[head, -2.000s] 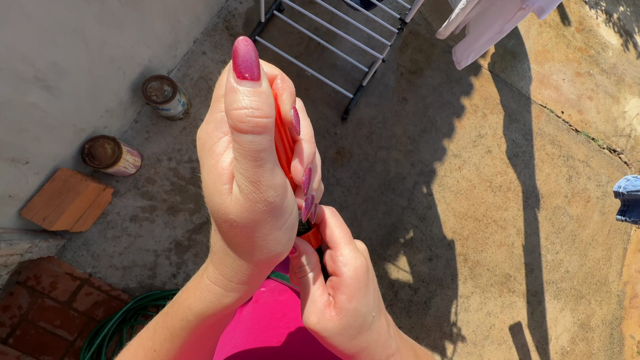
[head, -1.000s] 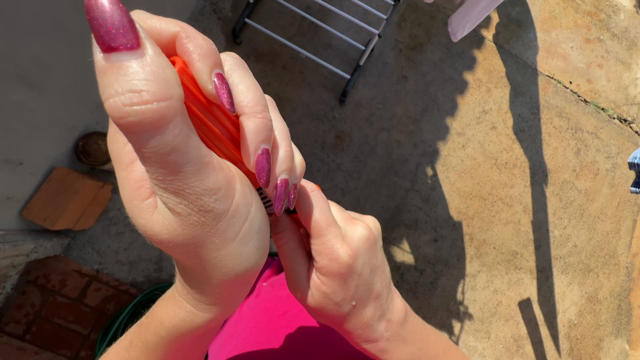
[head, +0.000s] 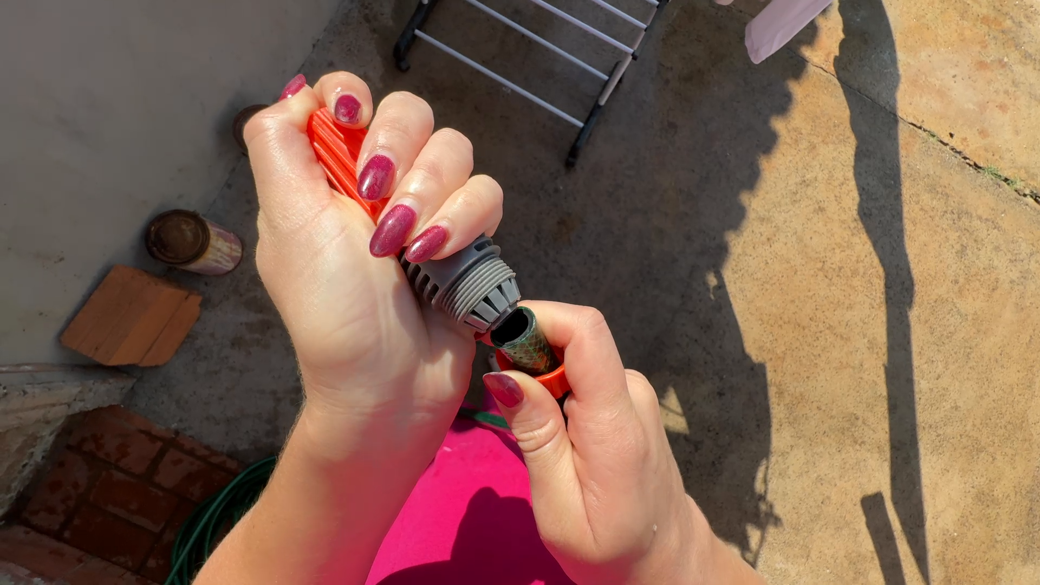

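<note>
My left hand [head: 357, 244] is closed around a hose nozzle with an orange ribbed body [head: 343, 154]. The nozzle's grey threaded collar [head: 471, 284], with slotted plastic claws at its end, sticks out below my fingers toward the lower right. Between thumb and forefinger, my right hand [head: 593, 431] grips the end of a green garden hose [head: 528, 341], its open mouth facing the collar. An orange ring nut [head: 556, 380] sits around the hose just below its mouth. Hose mouth and claws are very close; whether they touch I cannot tell.
A white drying rack [head: 528, 41] stands on the concrete ahead, beside hanging pale cloth [head: 782, 28]. Along the left wall are a rusty-topped can [head: 195, 242] and an orange-brown tile [head: 130, 317]. Coiled green hose [head: 215, 520] lies at the lower left, near brick paving [head: 122, 487].
The hose end and the nozzle's threaded collar, hidden by my fingers earlier, now show apart from each other. My left hand has turned, its thumb now farther behind the nozzle.
</note>
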